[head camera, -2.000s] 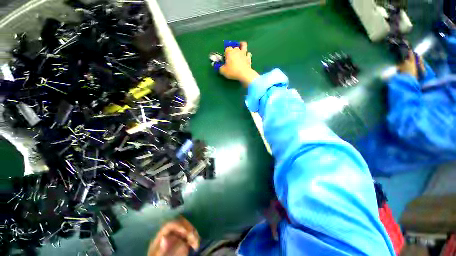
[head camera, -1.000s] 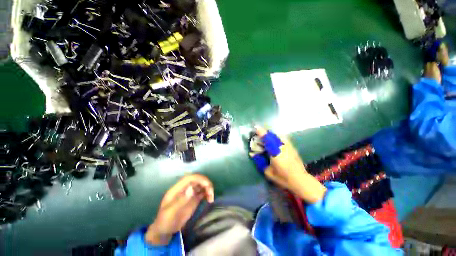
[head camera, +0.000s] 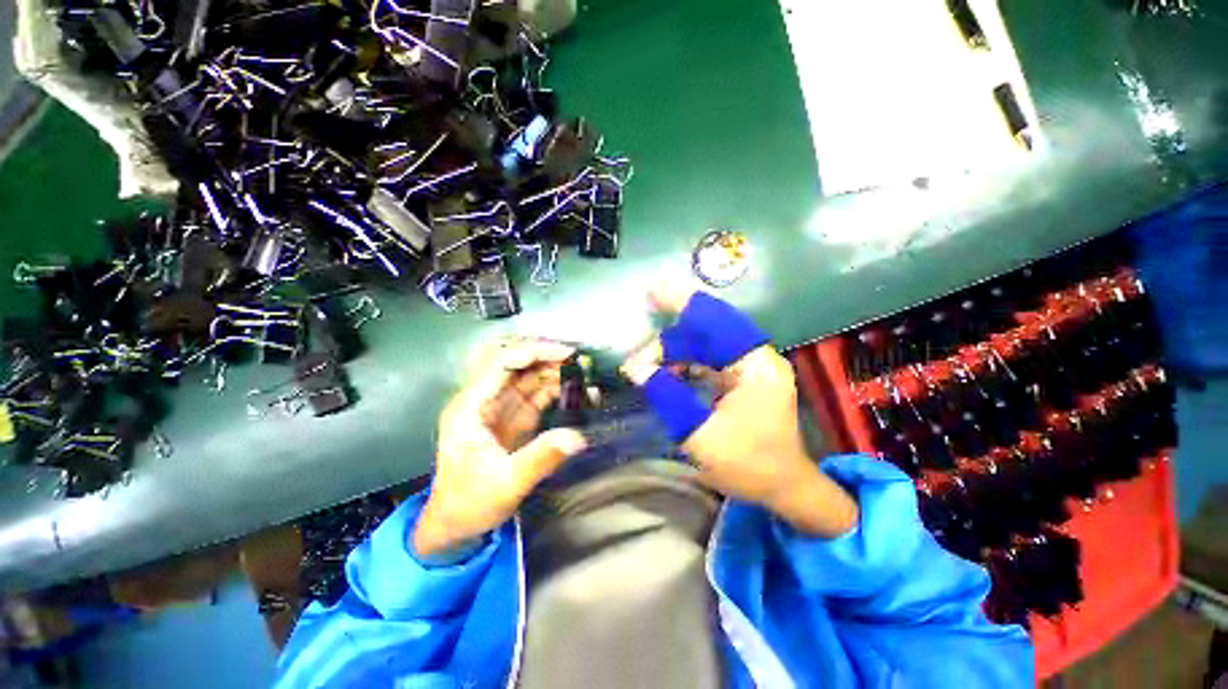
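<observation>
My left hand (head camera: 501, 438) is low in the middle of the view, its fingers and thumb around a small dark workpiece (head camera: 575, 388). My right hand (head camera: 734, 404) is just right of it, with bright blue wraps on two fingers. Its fingertips are bent together; I cannot tell whether they hold anything. A small round ring-like item (head camera: 722, 257) with an orange-yellow centre lies on the green bench beyond my right hand. Black binder clips (head camera: 404, 162) with silver wire handles lie in a big heap at the upper left.
A cream-edged bin (head camera: 84, 101) stands at the upper left, with clips spilling from it. A white sheet (head camera: 882, 108) with two short dark items lies at the upper right. A red tray (head camera: 1118, 545) with dense black rows is at the right, below the bench edge.
My right hand has come back from the far bench to beside my left hand. The view has shifted, showing more of the red tray. The ring-like item now lies on the bench.
</observation>
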